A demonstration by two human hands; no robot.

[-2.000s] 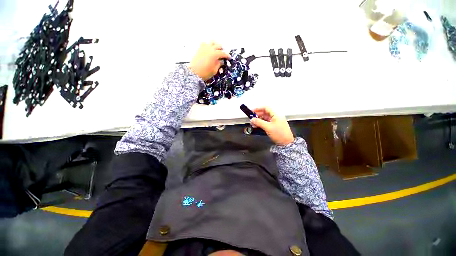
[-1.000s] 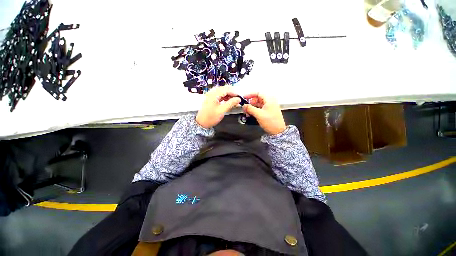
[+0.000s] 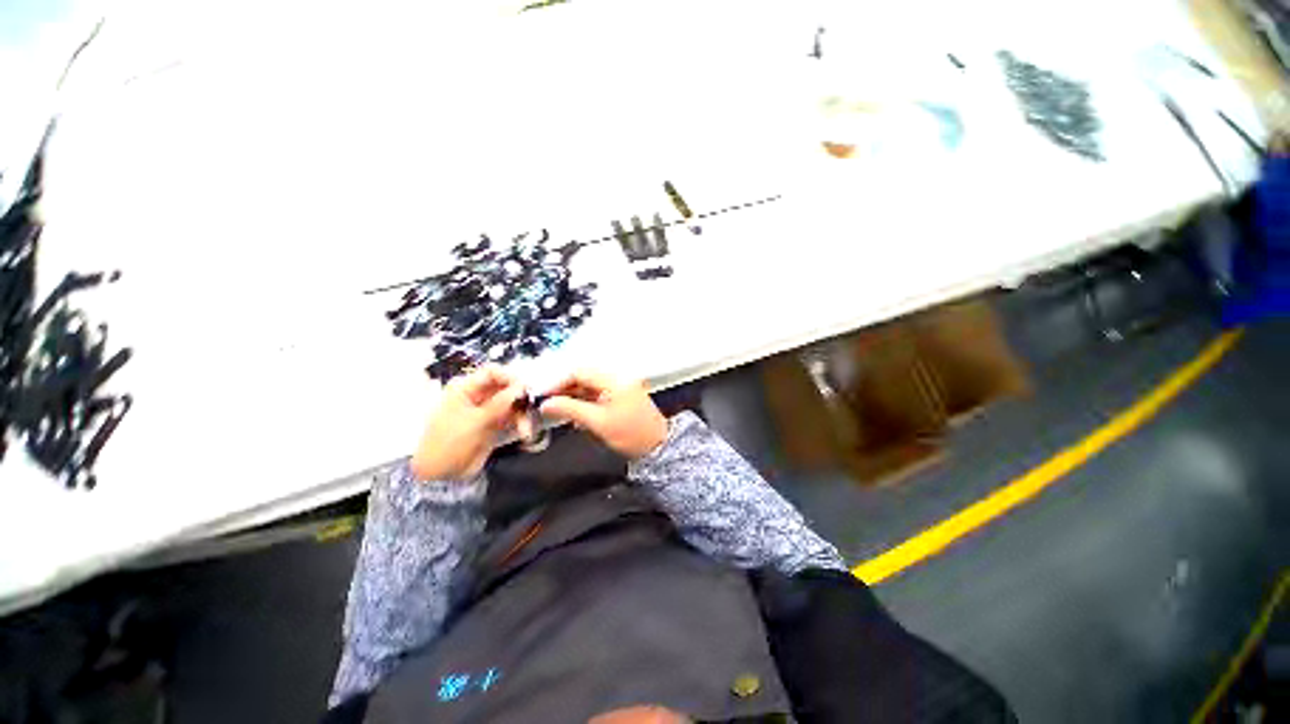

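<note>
My left hand [image 3: 464, 427] and my right hand [image 3: 608, 410] meet at the table's near edge. Both pinch a small black strap piece [image 3: 526, 405] between their fingertips; most of it is hidden by the fingers. A pale ring shape hangs just below the fingertips. The tangled heap of assembled fobs [image 3: 495, 304], black with blue glints, lies just beyond my hands. A short row of flat black straps [image 3: 641, 241] lies right of the heap, with a single strap [image 3: 678, 200] beside it. The view is blurred.
Large piles of black straps [image 3: 60, 371] lie at the left on the white table [image 3: 340, 142]. A dark grey hardware pile [image 3: 1051, 102] and a faint bluish bag [image 3: 939, 125] are at the far right. Open cardboard boxes [image 3: 888, 389] stand below the table edge. A blue object [image 3: 1259, 248] is at the right.
The view has turned and tilted to the right, showing more of the table's right end. My left hand left the heap and joined my right hand at the strap; both still hold it.
</note>
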